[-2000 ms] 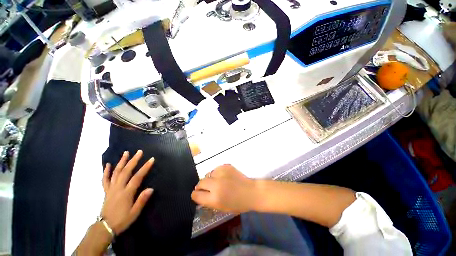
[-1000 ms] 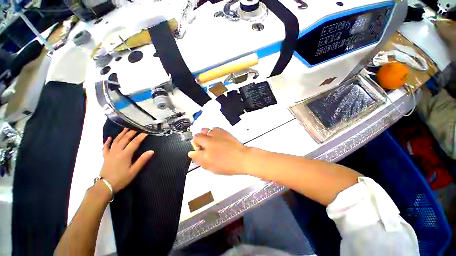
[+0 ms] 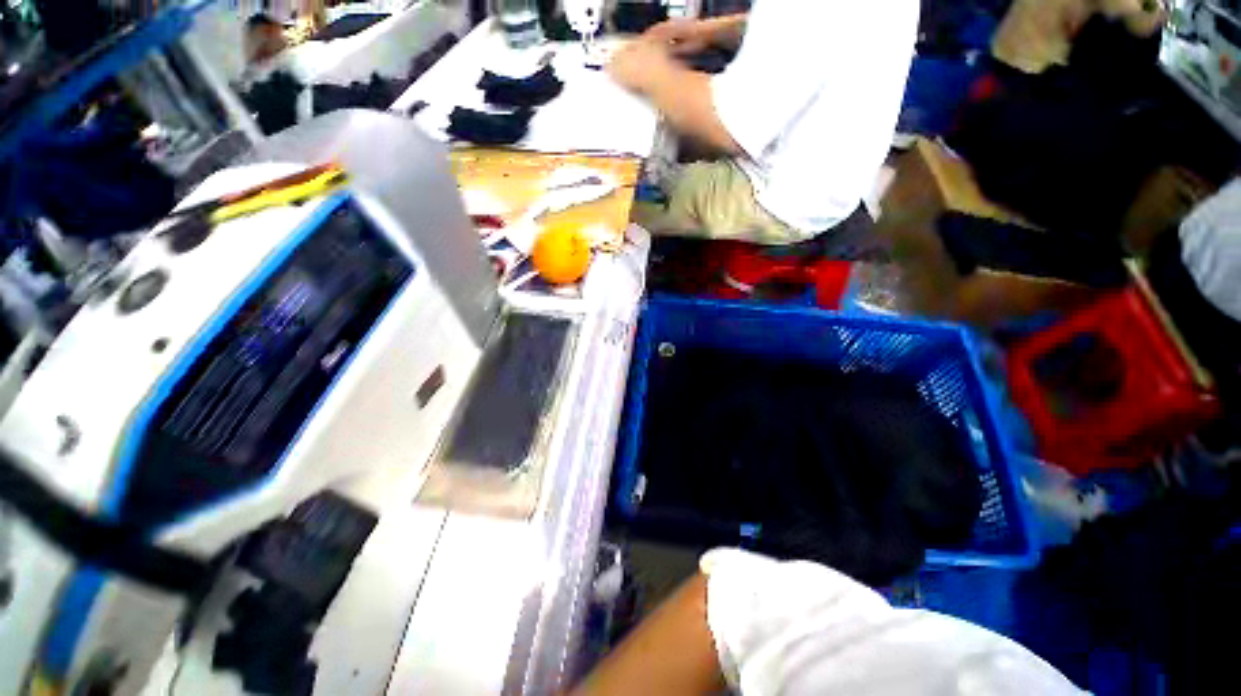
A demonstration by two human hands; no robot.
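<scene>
The view is turned to the right and somewhat blurred. The blue plastic crate (image 3: 1000, 462) stands right of the table and holds black pieces (image 3: 817, 435). The white sewing machine (image 3: 442, 272) with its dark control panel (image 3: 266, 354) is at the left. Small black labels (image 3: 293, 585) lie on the machine bed. My right forearm and white sleeve enter at the bottom; my right hand is cut off by the lower edge. My left hand is out of the picture. The needle and the ribbed black panel are not in view.
A dark phone-like rectangle (image 3: 510, 388) lies in a pale tray. An orange fruit (image 3: 559, 254) and white cable (image 3: 565, 197) are at the table's end. A person in a white shirt (image 3: 830, 109) sits beyond, near black pieces (image 3: 490, 125). A red stool (image 3: 1109, 388) stands right.
The view has swung right, from the needle area to the crate. The ribbed panel and both hands have left the picture; only my right forearm and sleeve still show.
</scene>
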